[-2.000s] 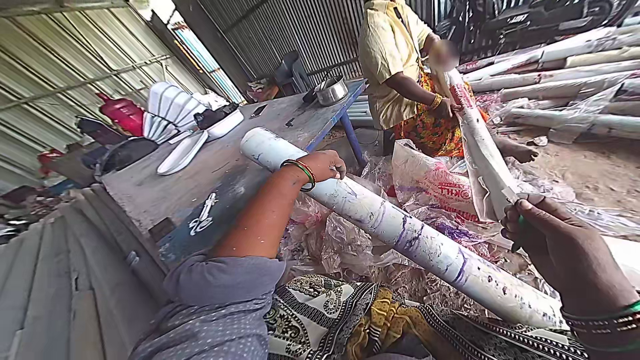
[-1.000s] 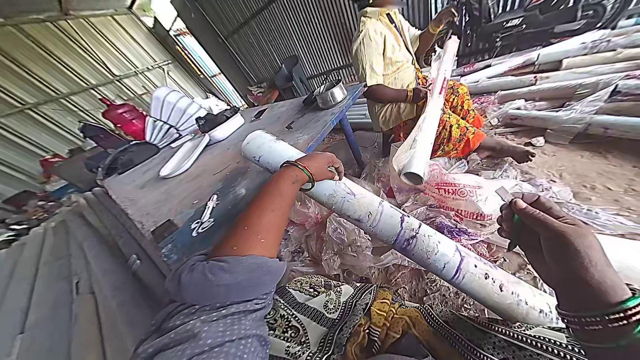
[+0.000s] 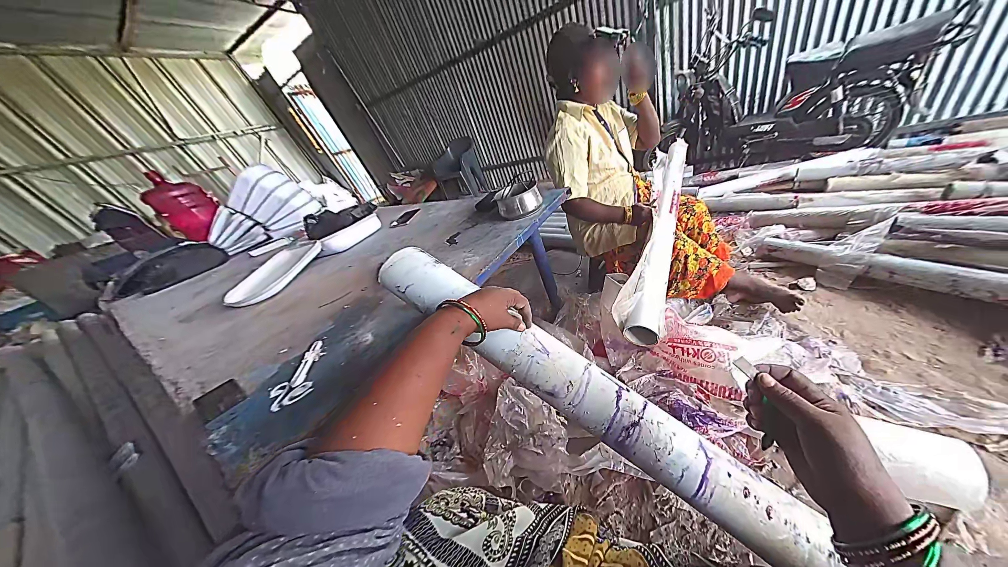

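A long pale plastic pipe [image 3: 622, 417] with purple stains slants from the table's edge down to the lower right. My left hand [image 3: 498, 309] rests over its upper part, fingers curled around its far side. Away from the pipe, at the right, my right hand [image 3: 811, 429] pinches a small flat blade [image 3: 743, 370] between thumb and fingers; a bit of something green shows under the fingers. Crumpled clear plastic wrap [image 3: 528, 429] lies beneath and behind the pipe.
A seated person [image 3: 598, 157] holds a plastic-wrapped pipe [image 3: 657, 260] upright and raises one hand. On the worn table [image 3: 331, 315] are a metal pot [image 3: 520, 200], a white tray [image 3: 272, 274] and scissors [image 3: 298, 376]. Wrapped pipes [image 3: 890, 268] lie at the right, before a motorcycle [image 3: 819, 98].
Two seconds ago the other person's pipe reached close to my right hand; now it stands farther off, beside that person. My left hand has stayed on the stained pipe.
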